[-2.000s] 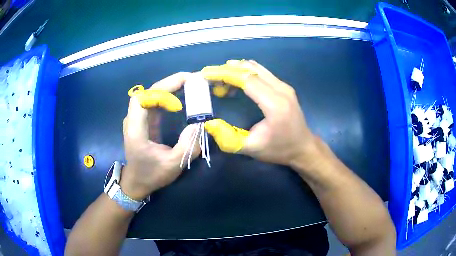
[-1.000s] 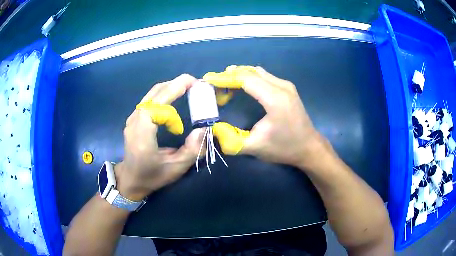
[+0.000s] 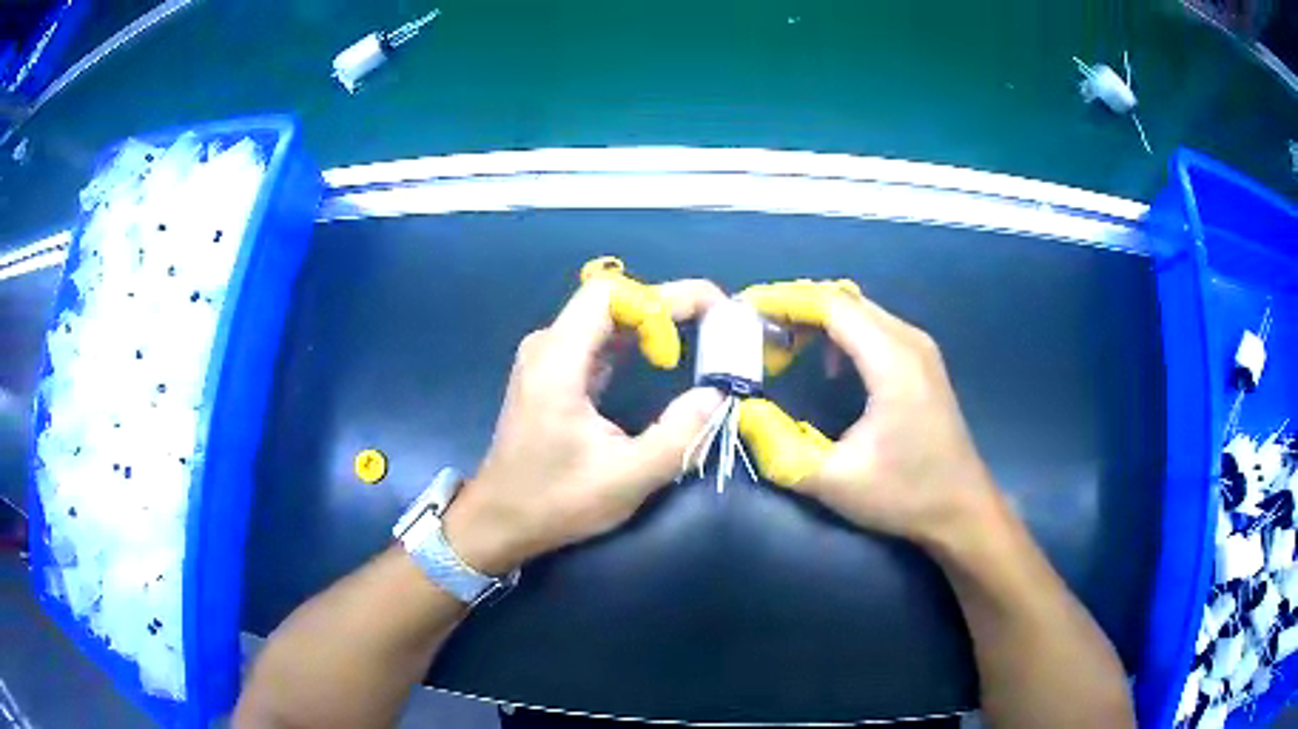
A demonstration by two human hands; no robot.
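A white-bodied unit point(image 3: 730, 342) is held upright over the black bench, its dark end facing down. Several thin white lead wires point(image 3: 726, 453) hang fanned out from that end. My left hand point(image 3: 577, 413) holds the unit from the left with bare fingertips and thumb; a yellow cot covers one raised finger. My right hand point(image 3: 897, 413) holds it from the right, yellow cots on thumb and fingers touching its top and lower edge. Whether a clear housing is around the unit, I cannot tell.
A blue bin point(image 3: 228, 427) of translucent pieces stands left. Another blue bin point(image 3: 1193, 427) with white-and-black units stands right. A yellow rolled disc point(image 3: 370, 466) lies on the bench point(image 3: 712, 612). Behind the metal rail point(image 3: 740, 182), two wired units point(image 3: 362, 60) lie on the green belt point(image 3: 683, 86).
The view has shifted, so the bench, bins and hands sit lower and farther right. Both hands still hold the unit. Two belt units now show more fully.
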